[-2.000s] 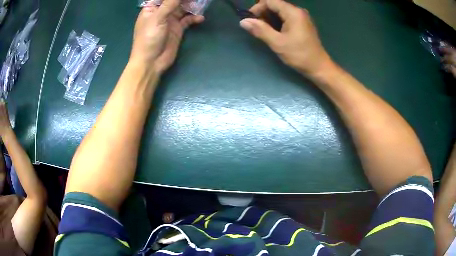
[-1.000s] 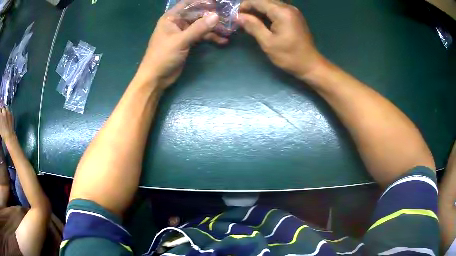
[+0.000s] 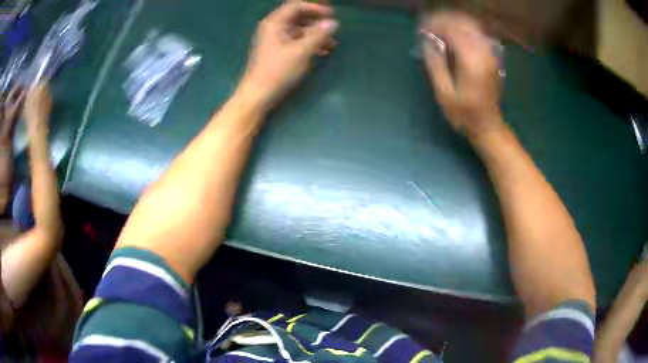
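My right hand (image 3: 465,74) is at the upper middle right, motion-blurred. Its fingers are closed on a small clear bag (image 3: 435,44) whose shiny edges show beside the fingers; its contents cannot be made out. My left hand (image 3: 284,49) is at the upper middle, off the bag, fingers loosely curled with nothing visible in them. A pile of clear bags (image 3: 158,76) lies flat on the green bench top to the left of my left hand, blurred.
The green bench (image 3: 369,149) has a pale front edge and a pale line on the left. Beyond that line are a neighbour's shiny bags (image 3: 60,42) and hand (image 3: 37,106). A brown carton (image 3: 625,32) is at the upper right. A person's arm (image 3: 625,312) shows at the lower right.
My hands were together on the clear bag a second ago. Now they are apart: the right has moved right with the bag and the left has let go. The whole view has tilted and shifted.
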